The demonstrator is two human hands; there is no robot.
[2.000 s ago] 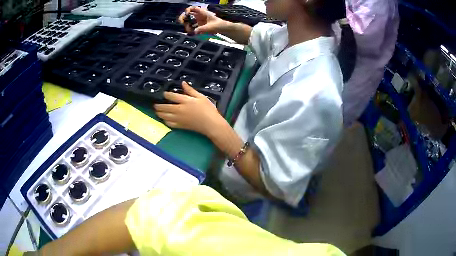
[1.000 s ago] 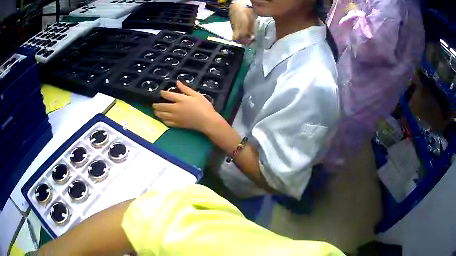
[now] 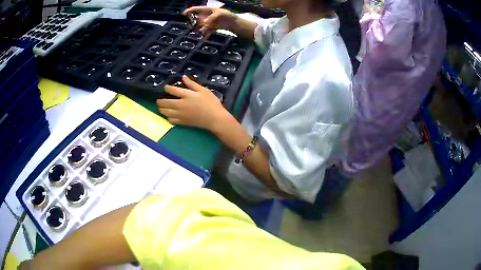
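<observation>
The white moulded watch tray [image 3: 142, 182] in a dark blue frame lies in front of me, turned at an angle. Several round watch heads [image 3: 97, 171] with black faces and metal rims sit in its left pockets, with small white tabs at their edges. One of my forearms, in a yellow sleeve, crosses the tray's near edge toward the lower left. Its hand is cut off by the picture's edge. My other hand is not in the picture. I cannot see what either hand holds.
A neighbouring person [image 3: 306, 100] rests one hand by a black tray of watches [image 3: 118, 82] and holds a small object in the other. Another person in pink [image 3: 393, 89] is behind. Blue stacked trays [image 3: 21, 116] rise at left. Yellow paper [image 3: 140, 117] lies behind my tray.
The view has shifted slightly, so the tray appears a little higher and further left. The neighbour's far hand is raised again over the black trays with a small object.
</observation>
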